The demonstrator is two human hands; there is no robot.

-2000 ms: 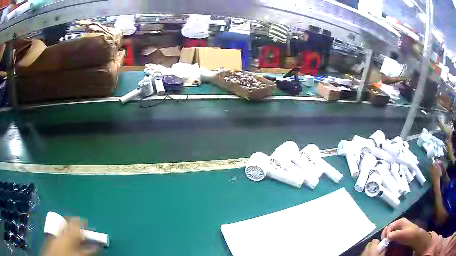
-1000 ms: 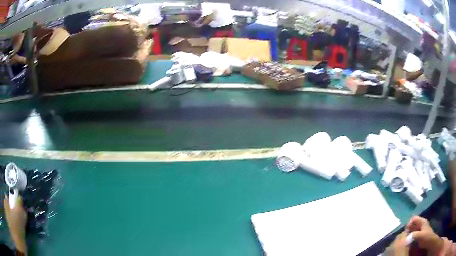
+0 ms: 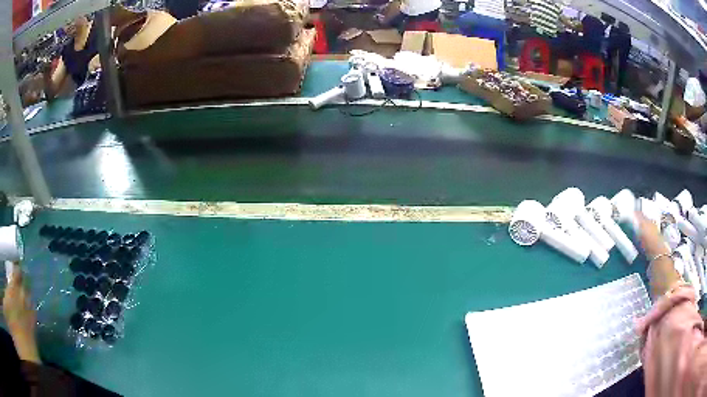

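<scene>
Neither of my own hands shows. Black round caps [image 3: 97, 265] lie in rows on clear plastic at the left of the green bench. A large white label sheet [image 3: 554, 341] with a faint grid lies at the right, near the bench edge. Beyond it several white hair dryer bodies [image 3: 570, 240] lie side by side, with a heap [image 3: 686, 233] further right. At the far left edge a dark-sleeved hand [image 3: 18, 306], which I take as another worker's, holds a white dryer body [image 3: 9, 243] upright; the edge cuts it off.
A pink-sleeved arm [image 3: 657, 267] of another worker reaches over the sheet to the dryers. A pale worn strip [image 3: 310, 210] and dark green belt [image 3: 310, 155] run across. Metal posts [image 3: 27, 147], brown cartons [image 3: 209, 62] and a small-parts carton [image 3: 508, 93] stand beyond.
The view has turned left, showing all the caps. The dark-sleeved hand has carried a dryer body leftward past the caps. A pink-sleeved arm now reaches to the dryers.
</scene>
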